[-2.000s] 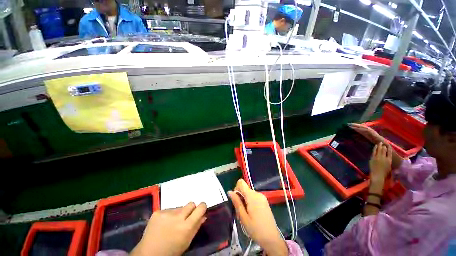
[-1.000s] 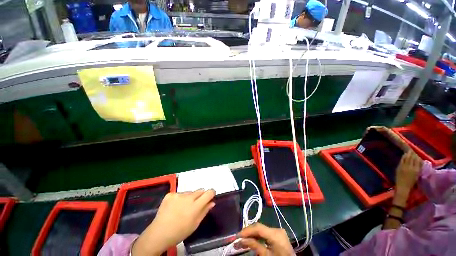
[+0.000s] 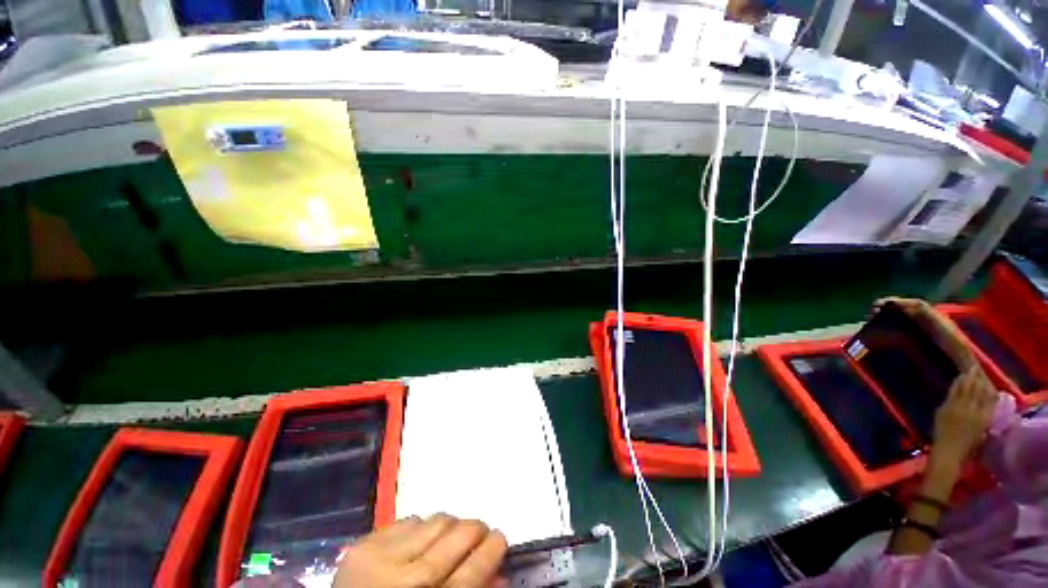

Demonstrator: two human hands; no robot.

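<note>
My left hand [image 3: 425, 554] is at the bottom centre, fingers curled over the left end of a dark tablet [image 3: 531, 561]. Only a thin strip of this tablet shows, seen nearly edge-on; the rest is cut off by the bottom edge. A white plug and cord [image 3: 602, 533] are at its right end. A white tray [image 3: 477, 448] lies just behind the tablet. My right hand is not in view.
Red trays with tablets lie left [image 3: 230, 482], farther left [image 3: 121, 436] and right [image 3: 736, 454] of the white tray. White cables [image 3: 709, 299] hang before the right one. At far right, a person's hands [image 3: 965, 402] hold a tablet.
The held tablet has moved down towards the bottom edge and tilted, uncovering more of the white tray. My left hand moved down with it. My right hand has left the picture. The view has shifted.
</note>
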